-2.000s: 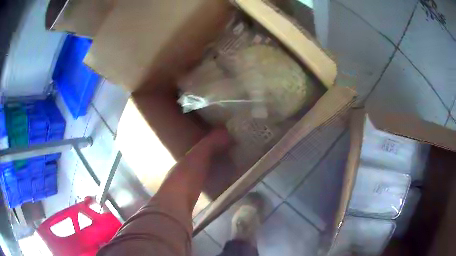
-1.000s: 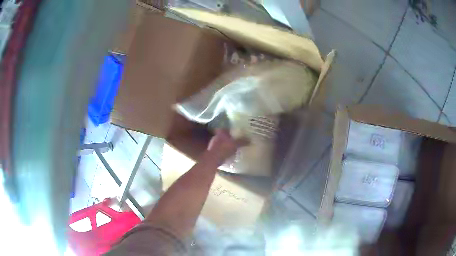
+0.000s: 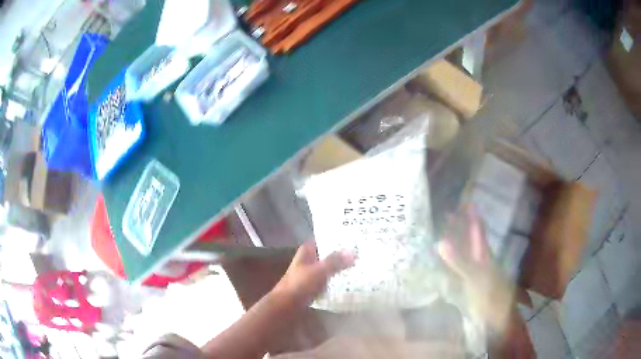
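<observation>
A clear bag of small white pieces with black print, the sleeve bag, is held up in front of me beside the bench edge. My left hand grips its left side, with the thumb over the front. My right hand is blurred, just right of the bag, with its fingers apart and pointing up. It does not appear to hold anything; contact with the bag cannot be told.
The green bench bears a blue parts tray, clear tubs, a clear lid and orange-brown items. An open carton lies behind the bag. Another carton with white packs stands right. A red stool is at left.
The bag is out of the carton and raised in my left hand, which was reaching inside the carton before. My right hand has come into view. The view has shifted to show the bench top.
</observation>
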